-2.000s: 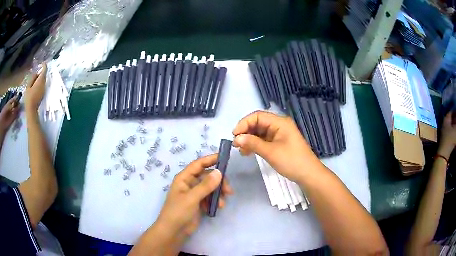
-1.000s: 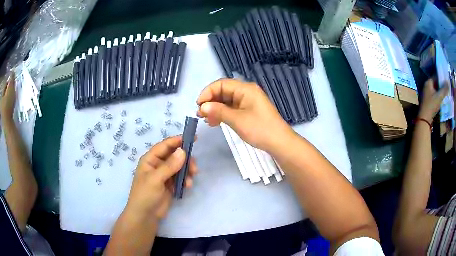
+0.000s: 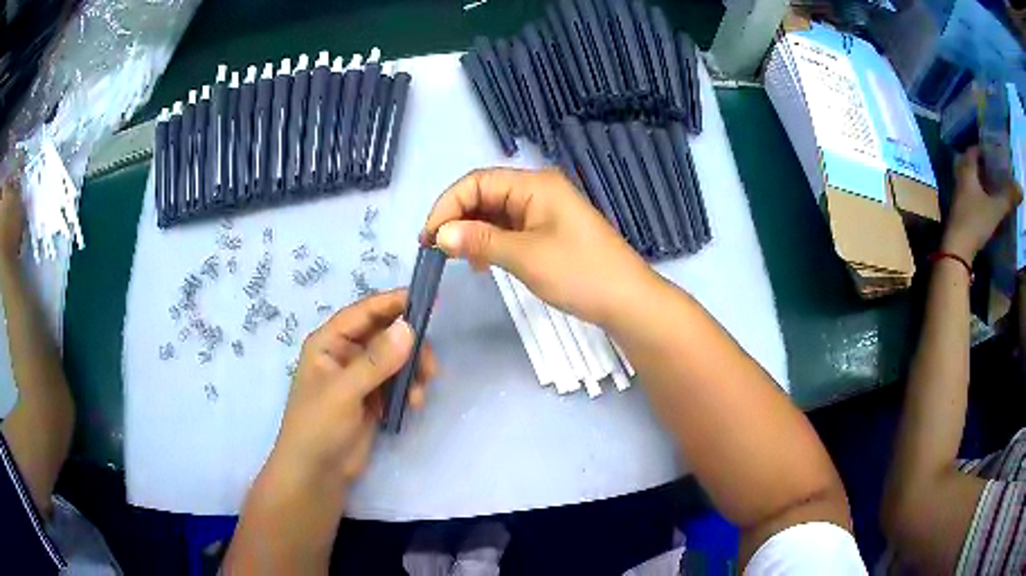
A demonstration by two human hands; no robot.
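Observation:
My left hand (image 3: 358, 358) holds a dark pen barrel (image 3: 414, 326) upright and slightly tilted, above the white foam mat (image 3: 473, 473). My right hand (image 3: 518, 231) has thumb and forefinger pinched at the barrel's top end; whatever is between the fingertips is hidden. Tiny silvery springs (image 3: 259, 295) lie scattered on the mat at left centre. White inner tubes (image 3: 563, 343) lie in a small stack partly under my right forearm. A row of barrels with white tips (image 3: 276, 129) is at upper left. A loose pile of dark barrels (image 3: 630, 169) is at upper right.
Blue and white cartons (image 3: 861, 146) stack at right on the green bench (image 3: 821, 338). A neighbour's hand (image 3: 979, 208) holds a carton at far right. At left are another person's arm (image 3: 34, 338), white parts (image 3: 51, 197) and a clear plastic bag (image 3: 101, 51).
The view has shifted, so the mat sits further left and higher. My right fingertips have come down from beside the barrel's top onto its end. My left hand keeps its hold on the barrel.

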